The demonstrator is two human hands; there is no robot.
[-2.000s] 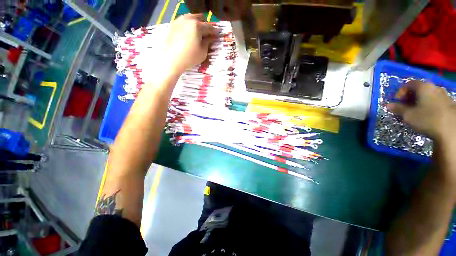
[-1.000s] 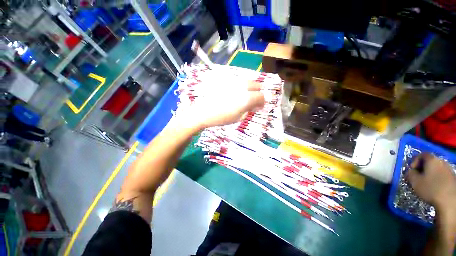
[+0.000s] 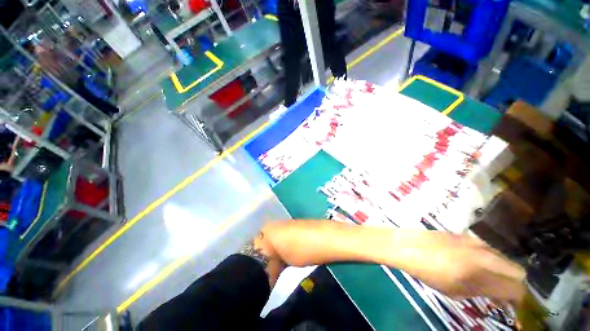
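A large pile of white wire leads with red bands lies on the green bench, overexposed in the middle. More leads lie in front of the press, partly under my left forearm. My left hand is blurred over these leads, at the front of the dark brown crimping press. The frame does not show whether its fingers hold anything. A bit of the yellow guard shows beside the fingers. My right hand is out of the picture.
A blue bin sits at the left under the pile's edge. The green bench edge runs past my forearm. Another person's dark-clothed legs stand beyond the bench near a metal post. A second green bench and racks stand across the grey aisle.
The view has swung left. My left hand has left the large pile and moved to the leads in front of the press. My right hand and the terminal tray have gone out of view.
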